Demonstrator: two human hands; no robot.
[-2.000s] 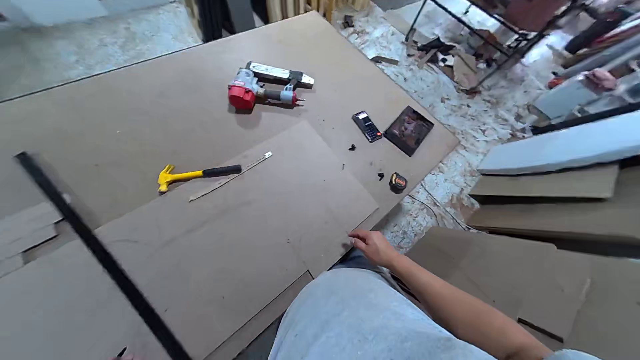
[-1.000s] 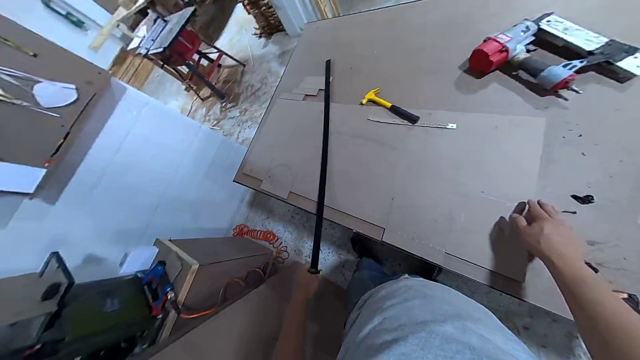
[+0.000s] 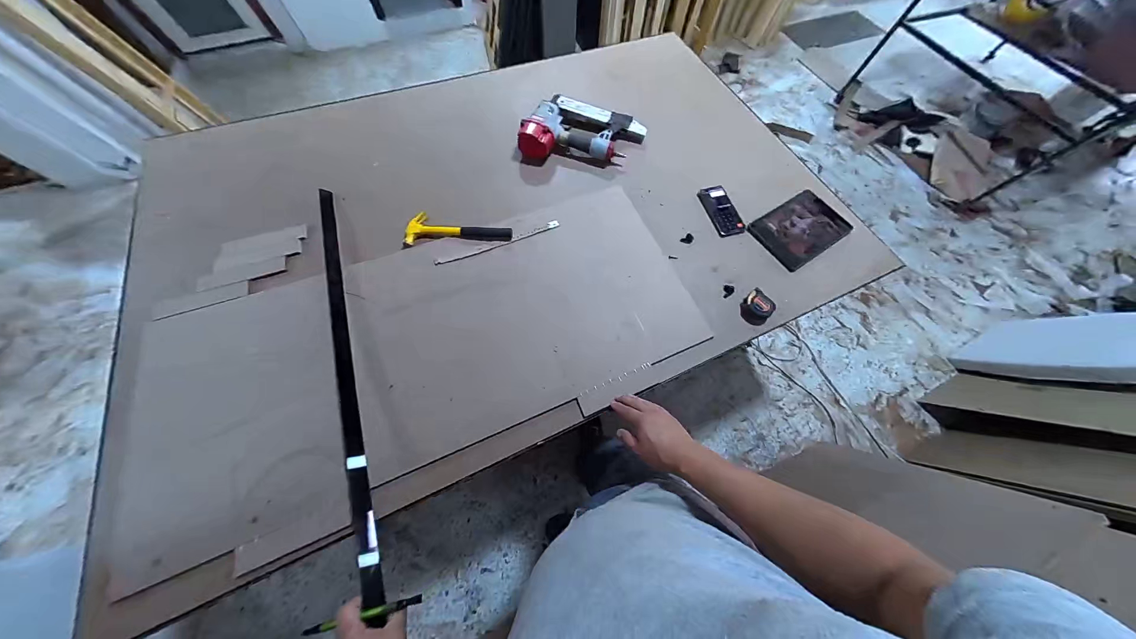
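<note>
My left hand (image 3: 371, 621), at the bottom edge, grips the near end of a long black straight bar (image 3: 342, 346) and a green-and-black pen or marker (image 3: 377, 612). The bar lies across or just above a large brown board (image 3: 497, 328); which of these cannot be told. My right hand (image 3: 652, 430) rests at the near edge of the work surface, fingertips by a small board piece, holding nothing visible. A yellow claw hammer (image 3: 453, 232) with a black grip lies beside a thin light strip (image 3: 497, 242) on the board's far side.
A red and grey pneumatic nailer (image 3: 577, 133), calculator-like handset (image 3: 721, 211), dark tablet (image 3: 800, 229) and tape measure (image 3: 757, 306) lie on the table. Thin offcuts (image 3: 253, 257) lie at left. A black metal frame (image 3: 967, 62) stands beyond, at upper right. Boards are stacked (image 3: 1029, 408) at right.
The view has swung widely between frames. My left hand, out of clear view two seconds ago, now shows holding the bar. My right hand has moved from on the board one second ago to the near edge.
</note>
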